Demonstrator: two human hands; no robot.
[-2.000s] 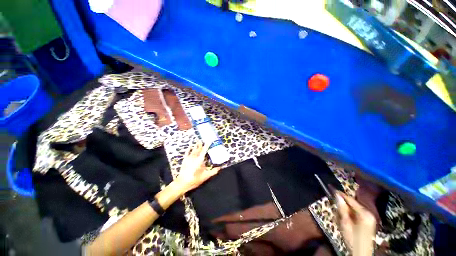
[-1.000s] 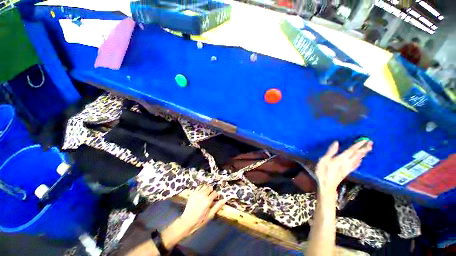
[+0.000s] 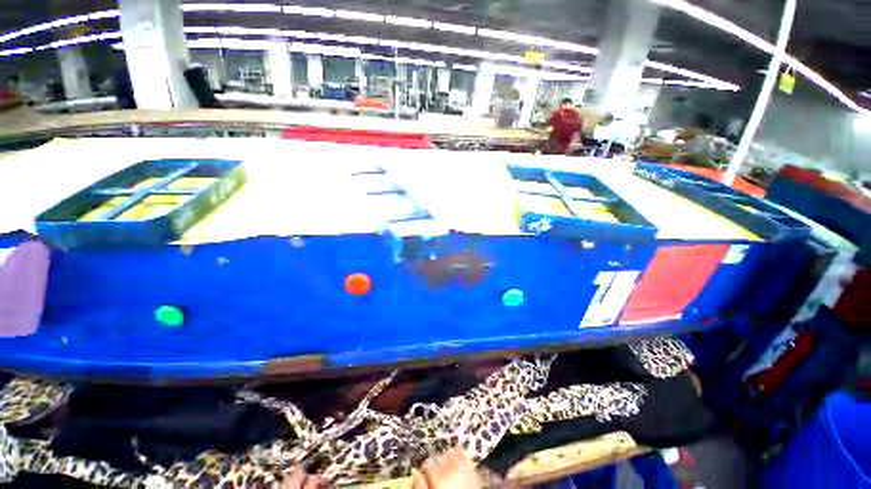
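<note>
Leopard-print material (image 3: 382, 447) lies in loose, ragged folds below the press beam, with black layers (image 3: 191, 425) among them. A reddish-brown surface shows in a small gap under the beam. My left hand (image 3: 304, 478) is at the bottom edge on the print, mostly cut off. My right hand (image 3: 449, 470) is to its right at the material's front edge, also cut off and blurred. The fingers of both hands are too little seen to tell whether they grip the material.
The blue press beam (image 3: 277, 277) crosses the view, with green and red buttons. Open rectangular blue cutting dies (image 3: 212, 205) lie on its pale top. A worn wooden edge (image 3: 573, 457) runs along the front. A blue container (image 3: 840, 444) stands at right. A person in red (image 3: 563, 124) is far back.
The view has tilted up and turned right. My right hand has left the green button and come down to the material near my left hand. The long white-and-blue die is out of view.
</note>
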